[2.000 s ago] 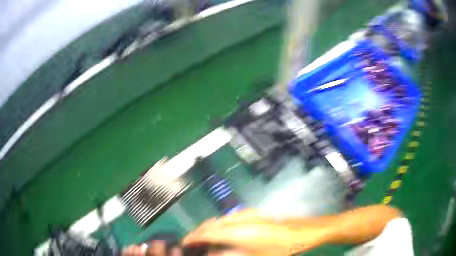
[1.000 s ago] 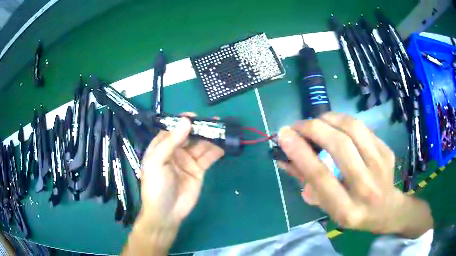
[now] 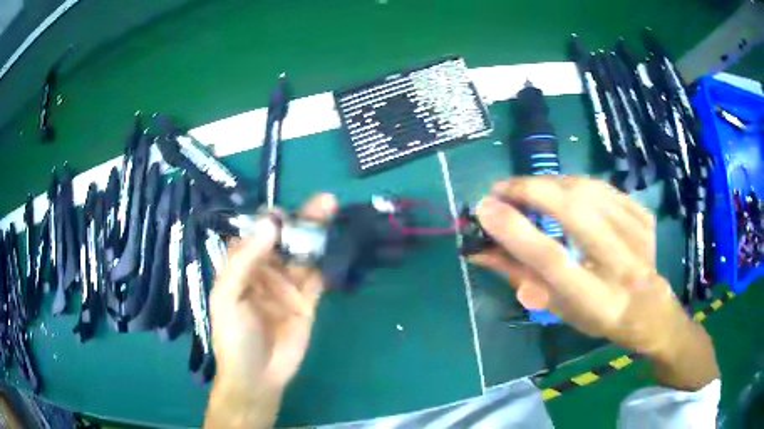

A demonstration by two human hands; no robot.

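My left hand holds a black handle housing with a silver-white strip. The housing's wide end points right and is blurred. My right hand holds a small dark wired part between thumb and fingers. Thin red lead wires run between the housing's wide end and this part. The electric screwdriver lies on the mat, bit away from me, its lower part partly behind my right hand. A screw tray, part filled with silver screws, lies beyond my hands.
Many black housings lie in a row at the left. More housings lie at the right, beside a blue parts bin with dark and purple-pink parts. One housing lies alone left of the tray. Yellow-black tape runs along the near right.
Since one second ago, the housing's wide end has shifted slightly left and looks turned and blurred. My right hand still holds the wired part. The view has shifted slightly. Two seconds ago the view was blurred and tilted.
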